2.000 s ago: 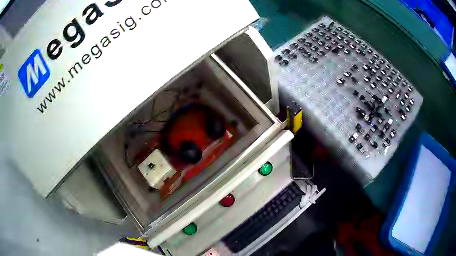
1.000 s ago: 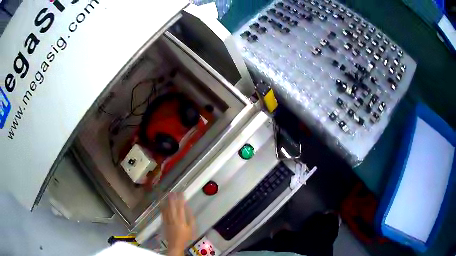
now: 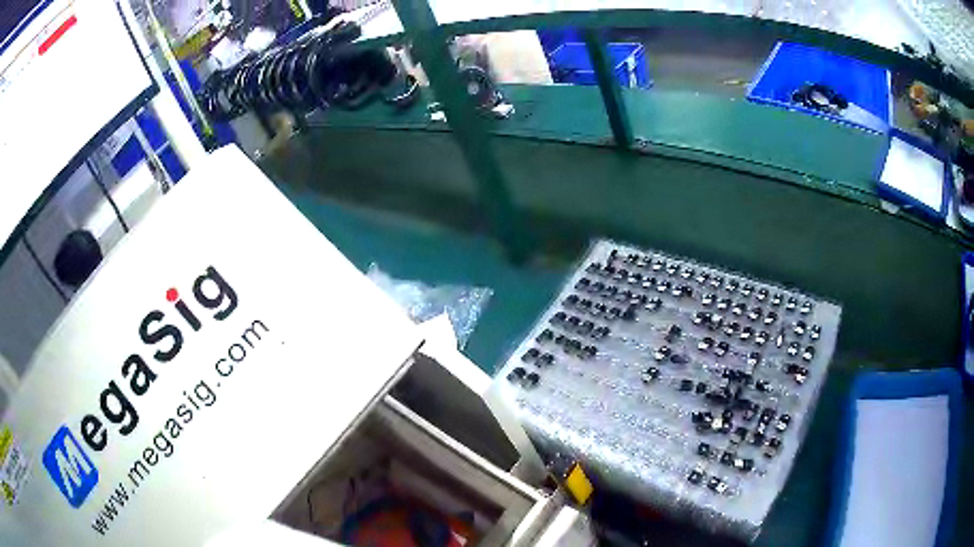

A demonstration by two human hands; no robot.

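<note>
No hand is in view. The white MegaSig test box (image 3: 214, 395) stands at the left with its lid raised. Its open chamber shows at the bottom edge, with part of a black headset (image 3: 427, 526) over the red-orange fixture (image 3: 387, 528), cut off by the frame. To its right, a stack of clear-grey dimpled trays (image 3: 614, 401) holds rows of tiny black-and-silver pieces, some heaped together toward the right side.
A blue tray with a white liner (image 3: 900, 470) lies at the right. A clear plastic bag (image 3: 454, 310) lies behind the box. A green-framed shelf (image 3: 700, 160) crosses behind, with a row of black headsets (image 3: 299, 75). A blue bin (image 3: 828, 80) stands beyond.
The view has swung up, so the shelf behind now shows and the buttons and keyboard have left the picture. The hand seen at the box front is out of view.
</note>
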